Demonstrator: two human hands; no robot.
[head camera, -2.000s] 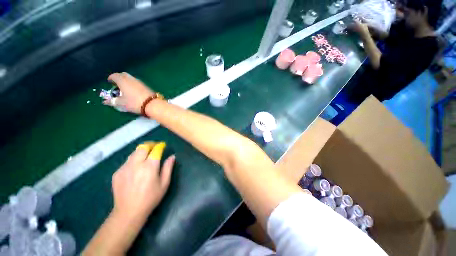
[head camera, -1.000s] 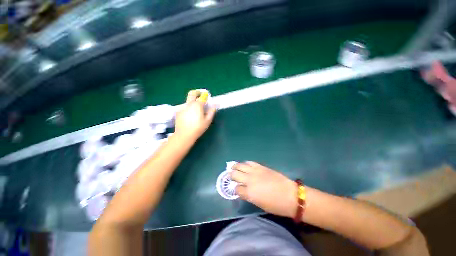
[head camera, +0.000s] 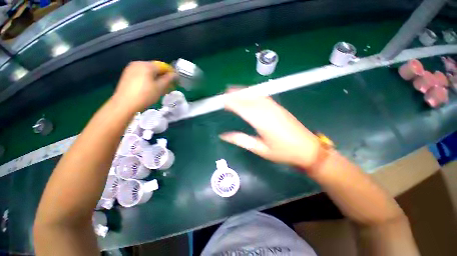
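A white housing (head camera: 225, 181) with radial slots and a side tab lies alone on the green bench top in front of me. My left hand (head camera: 145, 82), with yellow finger cots, is over the belt edge, its fingertips at a blurred white-and-silver housing (head camera: 186, 73); whether they grip it is unclear. My right hand (head camera: 273, 127) is blurred, fingers apart and empty, above the bench beyond the single housing. A cluster of white housings (head camera: 133, 167) stands at the left, partly behind my left forearm.
A white rail (head camera: 295, 80) divides bench and green belt (head camera: 225, 62). Housings with inner parts (head camera: 267, 62) stand on the belt. Pink housings (head camera: 436, 96) lie at the far right. A metal post (head camera: 413, 27) rises at the rail. An open carton (head camera: 416, 175) is at lower right.
My right hand has let go of the single housing and moved up and right toward the rail. My left hand has moved left and out over the belt, to a silver-topped housing.
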